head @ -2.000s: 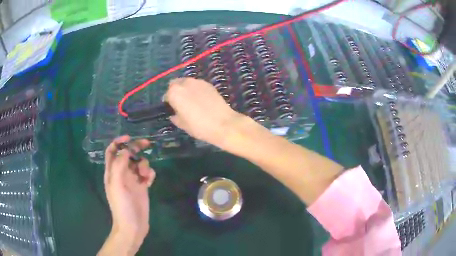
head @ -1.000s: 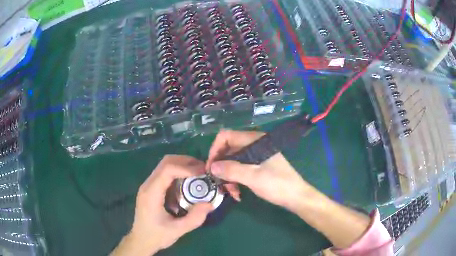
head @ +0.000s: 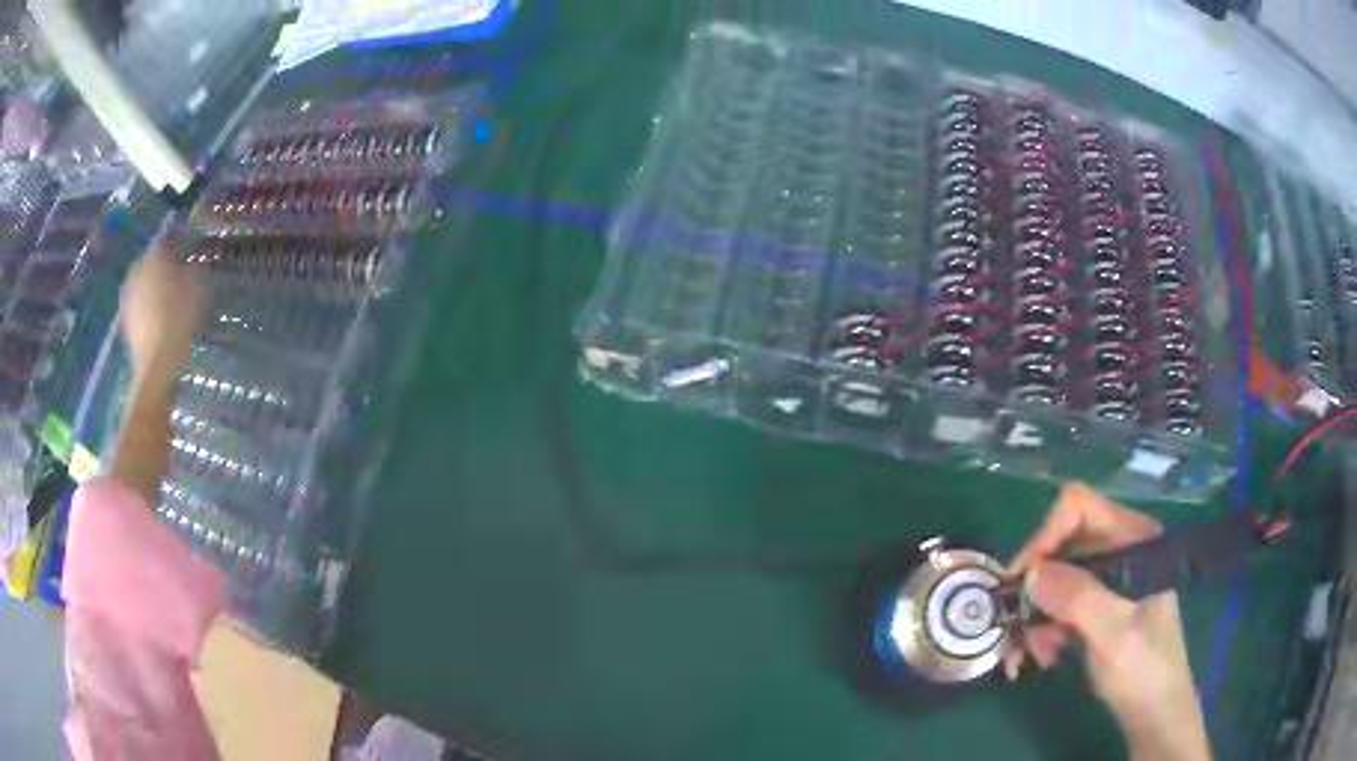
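A round metal fixture (head: 960, 613) with pale concentric rings on top stands on the green mat at the lower right. My right hand (head: 1094, 587) is at its right edge, gripping a thick black-handled probe (head: 1168, 559) like a pen, its tip end at the fixture's rim. My left hand (head: 161, 305), blurred, is over the left edge of the left-hand blister tray (head: 283, 357); its fingers and anything in them cannot be made out. The main blister tray (head: 923, 424) holds rows of small dark discs with red wires on its right side.
Blue tape (head: 521, 208) crosses the mat. A red cable (head: 1310, 439) leaves the probe to the right. Another clear tray (head: 1317, 268) is at the right edge. A blue-edged paper holder (head: 402, 30) is at the back left, and a tan panel (head: 265, 691) is at the bottom left.
The view has swung left. My left hand has let go of the fixture and moved to the left-hand tray. My right hand still holds the probe at the fixture.
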